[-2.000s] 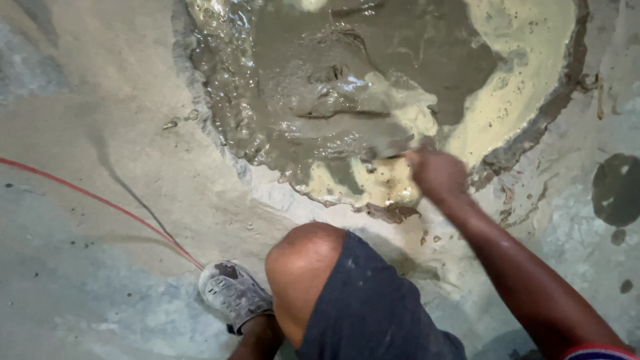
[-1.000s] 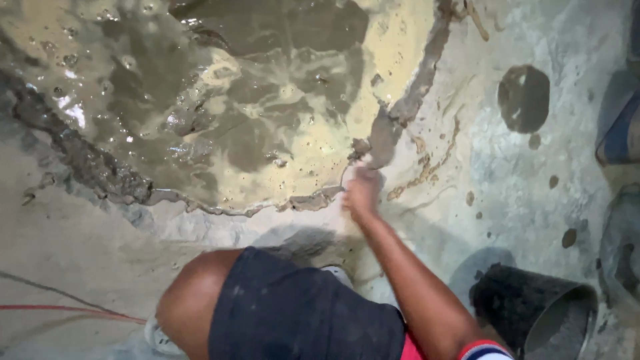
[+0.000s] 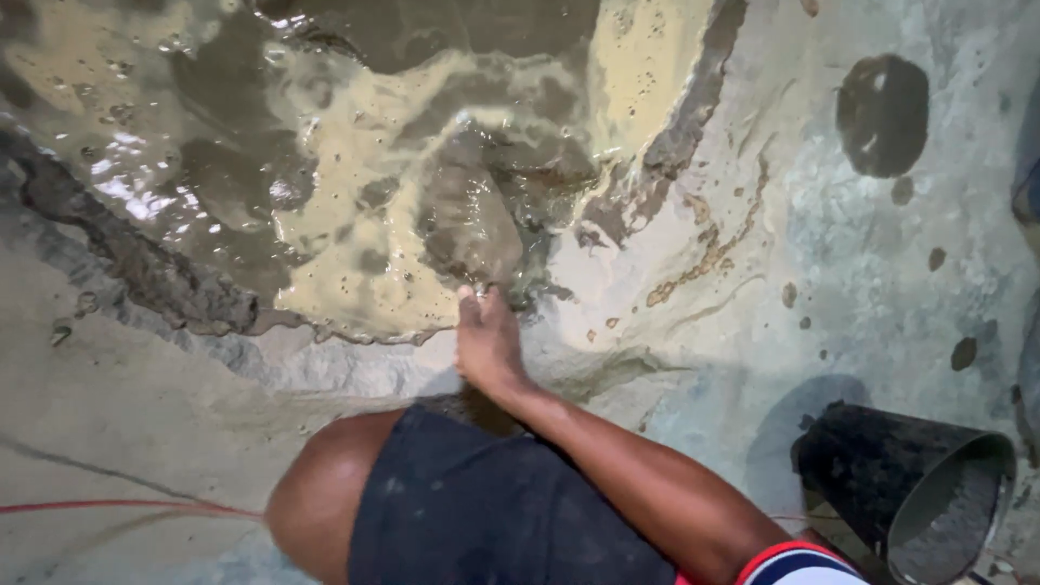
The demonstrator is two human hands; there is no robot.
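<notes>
My right hand [image 3: 489,337] grips the near end of what looks like a pointed trowel [image 3: 473,215], its blade coated in wet grey mix. The blade lies at the near edge of a wide pool of wet cement mix [image 3: 370,175], with yellowish watery liquid around it. Beside the blade, to the right, the dark rim of thick mix [image 3: 630,207] is broken and wet. Most of the handle is hidden by my fingers. My left hand is out of view.
A dark bucket [image 3: 853,463] lies tipped at the lower right, grey residue inside. A red cord [image 3: 122,504] runs along the concrete floor from the left to my knee. A dark wet patch [image 3: 882,115] marks the floor at the upper right. The pool's rim [image 3: 146,260] curves at the left.
My right hand has moved from the rim to the pool's near edge, and the blade now shows in the mix. The rim there looks more broken up than a second ago. The view has shifted.
</notes>
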